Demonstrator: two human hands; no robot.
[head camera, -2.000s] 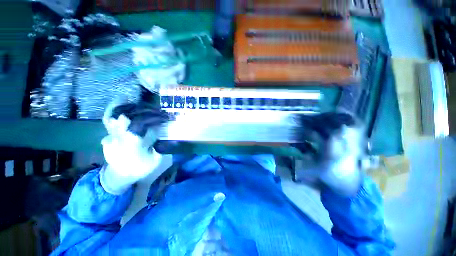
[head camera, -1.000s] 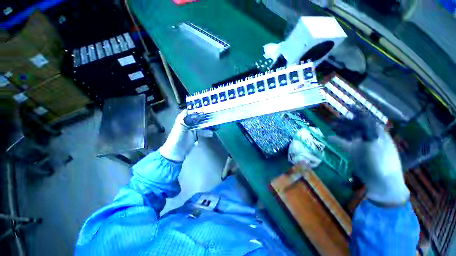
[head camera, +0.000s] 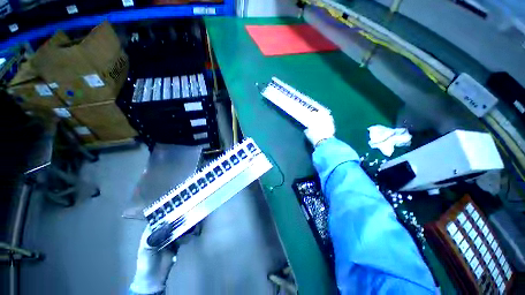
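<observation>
My gloved left hand (head camera: 156, 250) grips the near end of a silver-white heat sink (head camera: 216, 193) with a row of black components along it. The bar is tilted, its far end up and to the right beside the bench edge. A second heat sink (head camera: 283, 99) with a similar black row lies on the green bench. My gloved right hand (head camera: 319, 124) is at its near right end; the fingers overlap the bar, but whether they grip it is unclear.
The green bench (head camera: 242, 98) has a red sheet (head camera: 290, 39), screw tray (head camera: 314, 213), white cloth (head camera: 389, 138), white box-shaped device (head camera: 449, 161) and board with white pieces (head camera: 478, 245). Black crates (head camera: 172, 118) of silver bars and cartons (head camera: 95, 109) stand left. A grey stool (head camera: 170, 173) is beside the bench.
The view has turned left. My left hand has moved down and left with the heat sink. My right hand has reached forward to the second heat sink on the bench.
</observation>
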